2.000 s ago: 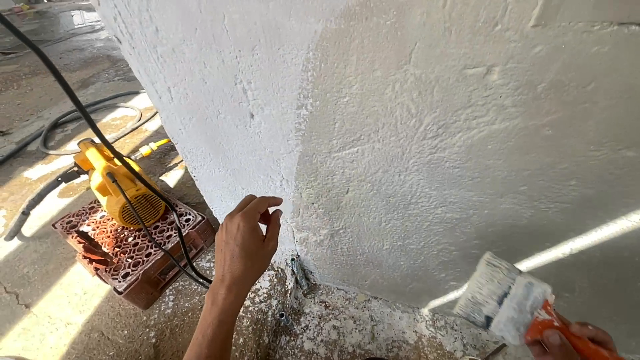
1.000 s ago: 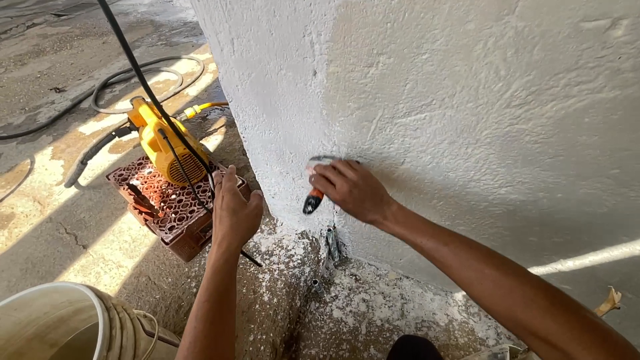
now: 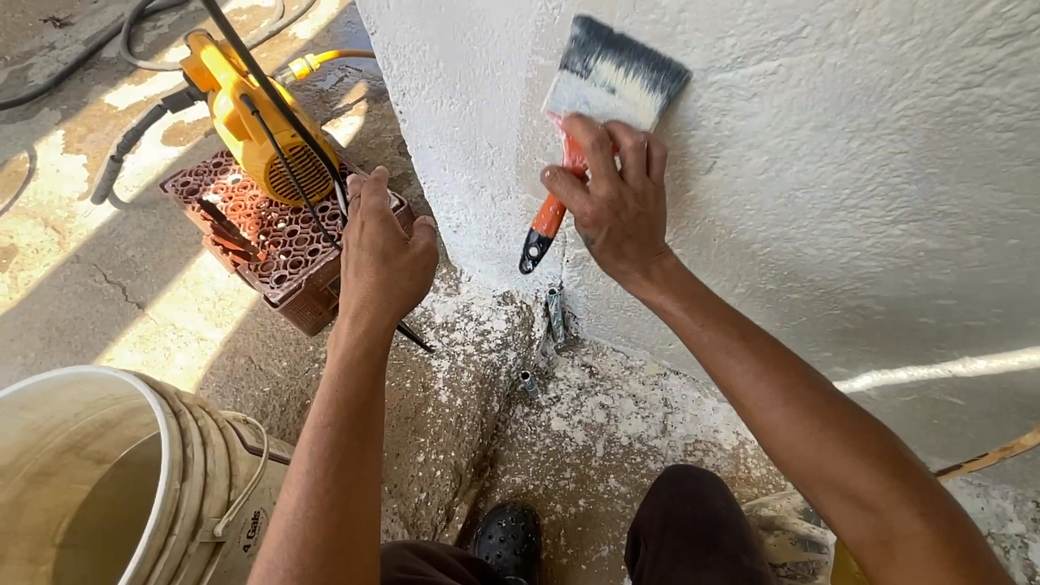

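Observation:
My right hand [image 3: 621, 199] grips a wide paintbrush [image 3: 613, 81] by its orange and black handle. The brush's dark, paint-coated bristles point up and lie against or very near the rough white wall [image 3: 853, 203]. My left hand [image 3: 386, 248] is raised left of the wall's corner, beside a black cable [image 3: 280, 106]; its fingers are close together, and whether they hold the cable is not clear. Behind that hand, a yellow power blower [image 3: 252, 122] rests on an upturned reddish-brown plastic crate [image 3: 305, 264].
A white plastic bucket [image 3: 166, 439] stands at the lower left. Short metal tube ends [image 3: 555, 313] stick up at the wall's base. Paint spatters cover the concrete floor [image 3: 601, 406]. Hoses [image 3: 130, 41] lie at the upper left. A partly hidden container [image 3: 792, 528] is at the lower right.
The brush was low at the right two seconds ago; my right hand then brought it to the wall near the corner. Since one second ago, its bristles have come into clear view, pointing up.

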